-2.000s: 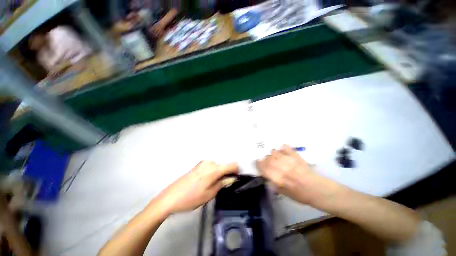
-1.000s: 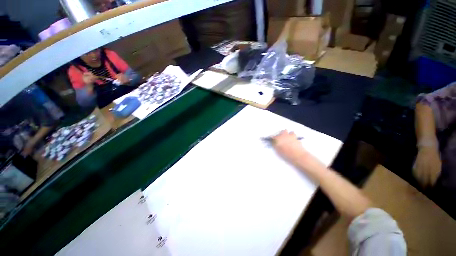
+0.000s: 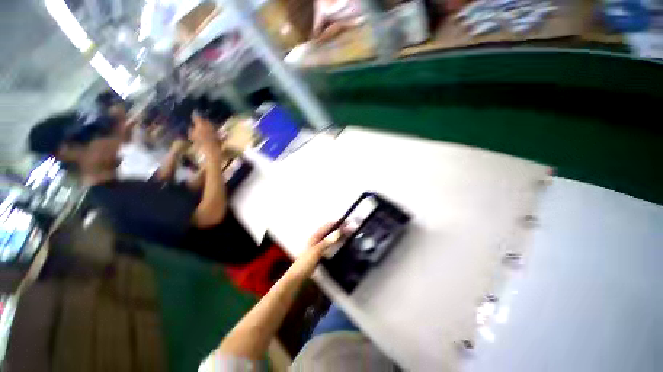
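Observation:
A black plastic housing [image 3: 376, 236] lies at an angle on the white-covered bench [image 3: 443, 290], near its front edge. A lighter patch shows inside it, but the frame is blurred. My left hand [image 3: 324, 241] is at the housing's left long side, with the fingers on its rim. The fingertips are blurred, with something pale on them. My right hand is not in view.
A green belt [image 3: 494, 94] runs behind the bench. A worker in a dark top [image 3: 145, 211] sits at the left, near a bright blue box [image 3: 276, 132]. A red stool [image 3: 262, 272] stands below the bench edge. Small parts [image 3: 509, 14] lie on the opposite bench.
The view has swung left from the bench's right end. My right hand, seen reaching there a second ago, has left the picture. My left hand and the housing are back in view.

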